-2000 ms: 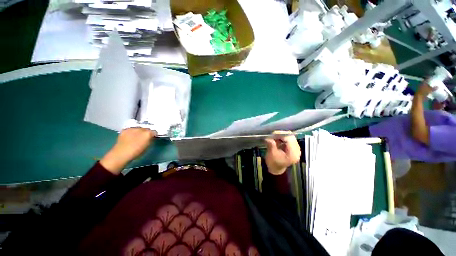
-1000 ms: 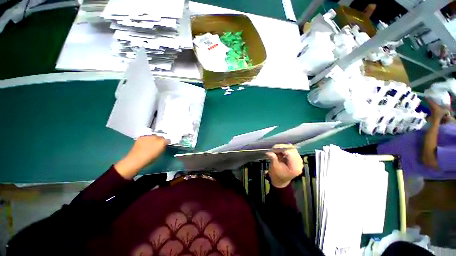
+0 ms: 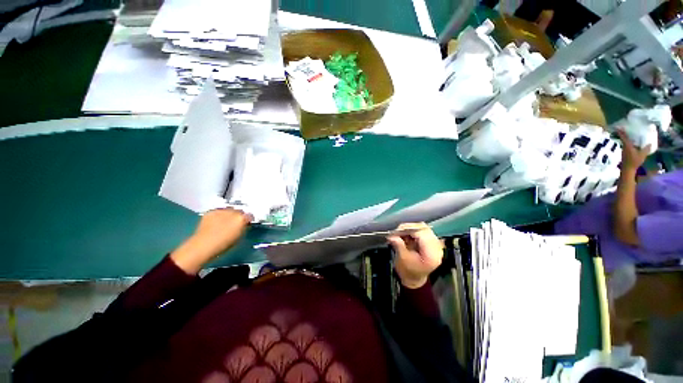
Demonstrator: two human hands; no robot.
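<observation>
An open white gift box (image 3: 196, 161) with its lid raised stands on the green bench at left of centre. A white lump (image 3: 260, 176) and a small green bit lie inside it. My left hand (image 3: 222, 228) is at the box's near edge, fingers closed on it as far as I can see. My right hand (image 3: 416, 253) pinches the upper edge of a flat carton blank (image 3: 329, 248), which stands on edge at the bench's front, its flaps spread over the bench.
A brown bin (image 3: 341, 123) holds cards and green pieces. A layered stack of white inserts (image 3: 217, 52) stands behind the box. Bagged products (image 3: 580, 161) stand in rows at right. Upright carton blanks (image 3: 524, 292) fill a yellow-edged rack. A person in purple (image 3: 655, 213) is at far right.
The carton blank and my right hand have shifted slightly left and nearer to me. My left hand stays at the box edge. The view has also shifted.
</observation>
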